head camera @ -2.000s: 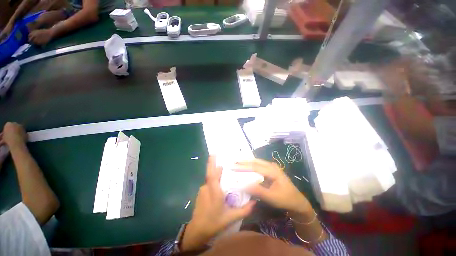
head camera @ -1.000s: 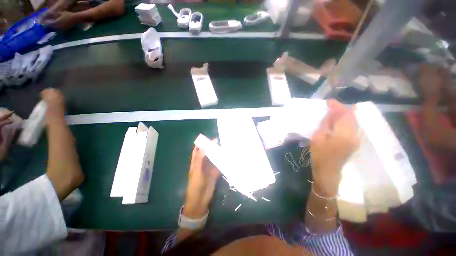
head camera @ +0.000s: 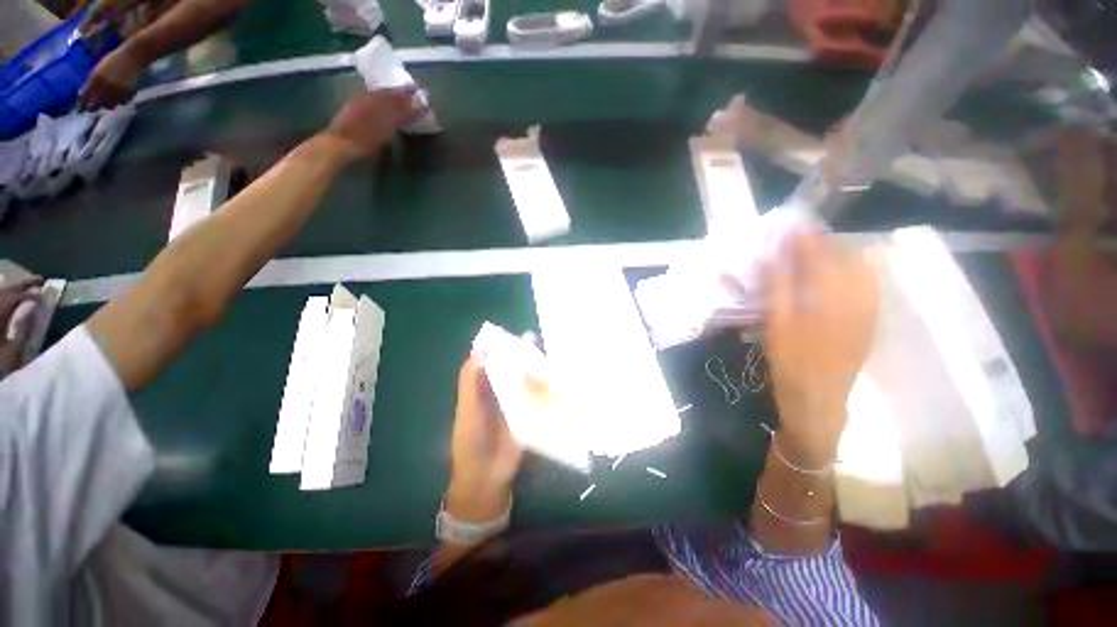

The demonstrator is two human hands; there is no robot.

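My left hand (head camera: 480, 431) holds a slim white retail box (head camera: 529, 398) tilted over the near end of a long white stack (head camera: 600, 349). The box is overexposed, so its end flaps cannot be made out. My right hand (head camera: 815, 312) is at the white leaflet pile (head camera: 680, 306), blurred. Its fingertips are at the pile's right side, and whether they grip a leaflet cannot be told. Thin rubber bands (head camera: 739, 371) lie left of my right wrist.
White cartons (head camera: 321, 392) stand at left. A large carton stock (head camera: 968, 367) lies at right. Open cartons (head camera: 533, 190) lie on the far lane. A neighbour's arm (head camera: 233, 251) reaches across from the left to a bagged product (head camera: 398, 80). A slanting metal post (head camera: 906, 104) stands at right.
My left hand still holds the box, now slightly lower. My right hand remains at right, blurred. The neighbour's arm has reached to the bagged product. Another carton shows on the far lane at left.
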